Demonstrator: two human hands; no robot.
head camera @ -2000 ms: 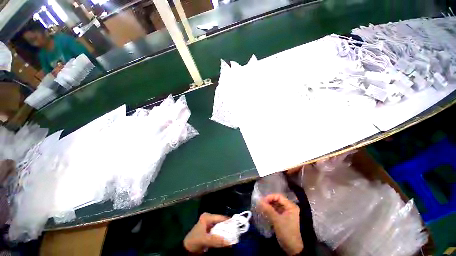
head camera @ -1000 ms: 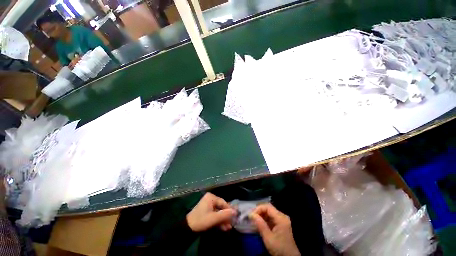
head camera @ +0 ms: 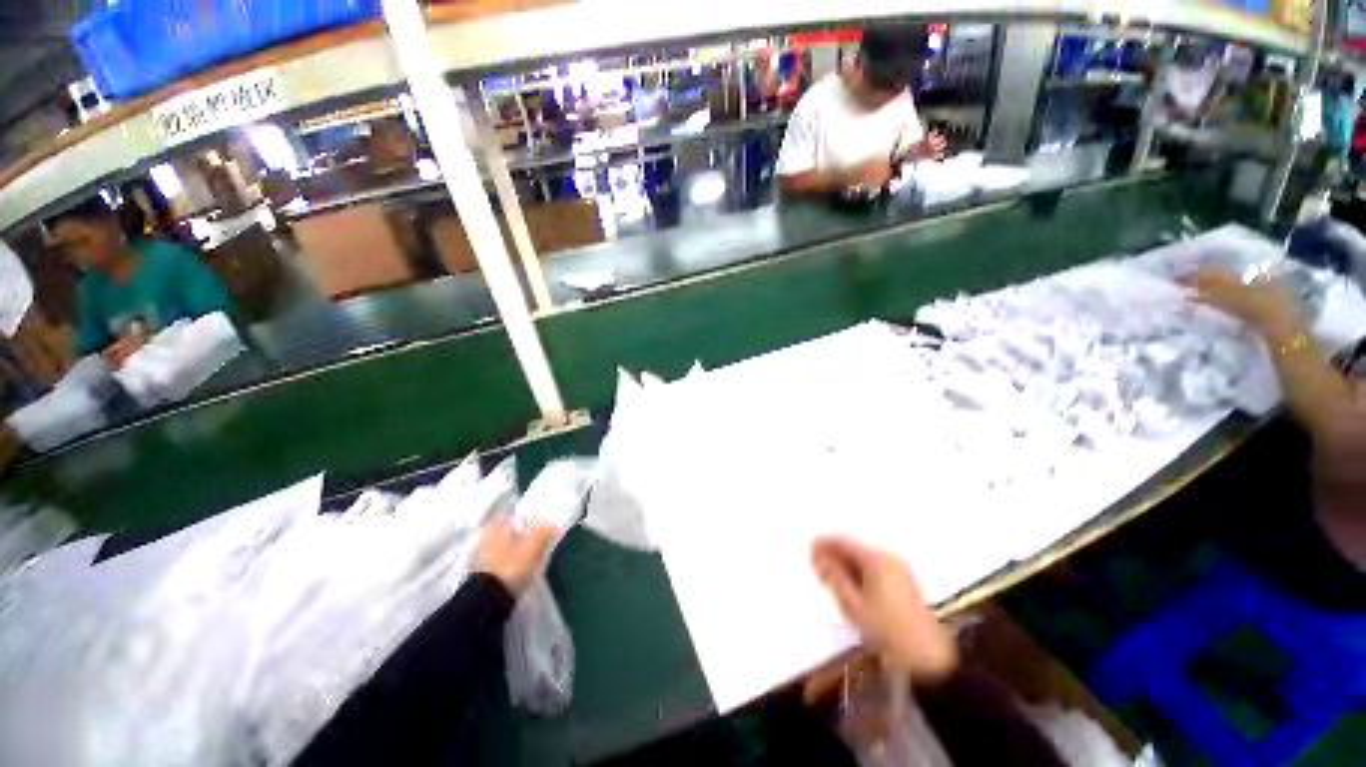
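My left hand (head camera: 517,555) is closed on a clear bubble bag (head camera: 539,644) at the right edge of the left pile. Part of the bag hangs below my fingers; whether an adapter is inside is unclear. My right hand (head camera: 887,602) is blurred, over the front edge of the white sheet (head camera: 764,510). No item shows clearly in it; clear plastic lies just below its wrist. Bagged adapters (head camera: 255,629) are piled at left. Loose power adapters (head camera: 1079,367) are heaped at right on the white sheet.
Another person's arm (head camera: 1273,322) reaches over the heap from the right. A metal post (head camera: 487,225) stands behind my left hand. A blue stool (head camera: 1243,674) and the carton's plastic bags (head camera: 1079,734) are below the bench edge. Two people work across the line.
The view has tilted up. My hands have parted: the left has moved out to the left pile with a bag, the right up to the sheet edge. Another person's arm has appeared at right.
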